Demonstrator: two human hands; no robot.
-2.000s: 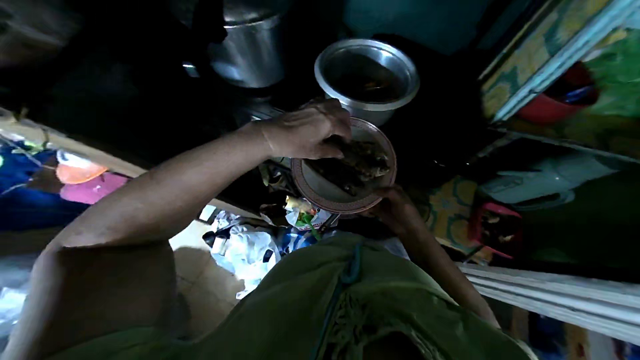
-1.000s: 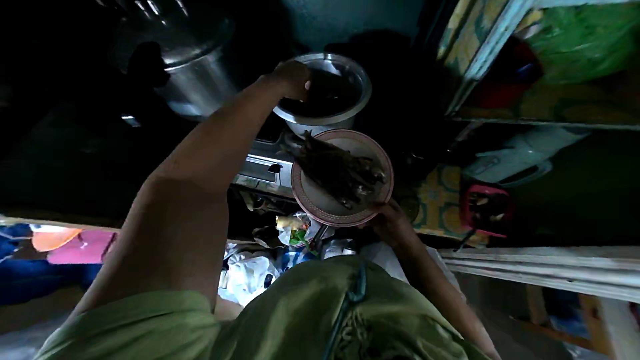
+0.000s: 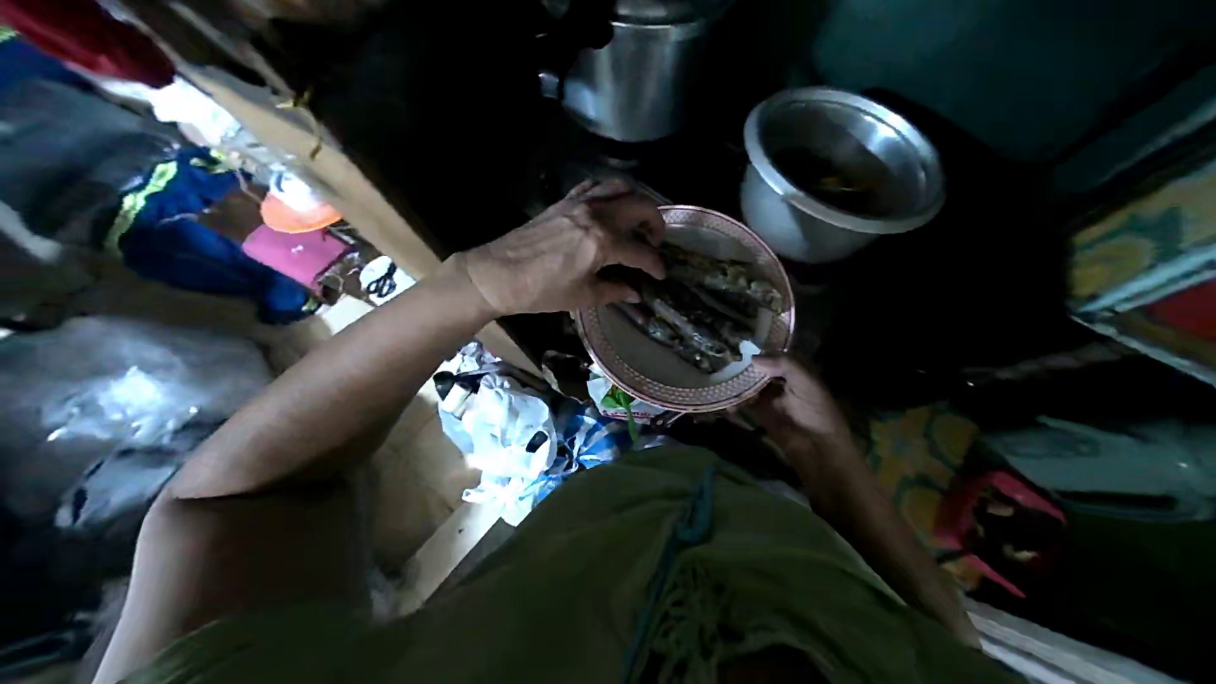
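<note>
A round plate with a patterned pinkish rim (image 3: 684,397) carries several cooked-looking whole fish (image 3: 698,323). At its lower right edge, my right hand (image 3: 793,394) grips the rim, thumb on top. From the left, my left hand (image 3: 594,247) reaches over the plate, its thumb and fingers pinched at the near ends of the fish; its fingertips are partly in shadow. Just beyond the plate stands an open metal pot (image 3: 826,218) with dark contents low inside, some of them orange-brown.
A taller metal pot (image 3: 632,81) stands behind my left hand. White plastic bags (image 3: 503,427) lie below the counter edge (image 3: 380,223). At right are a patterned shelf (image 3: 1140,237) and a pink container (image 3: 988,503) with small things inside. The dark area around the pots is hard to make out.
A second ago my left hand was over the open pot; now it is back at the fish on the plate. My right hand keeps hold of the plate. The view has shifted.
</note>
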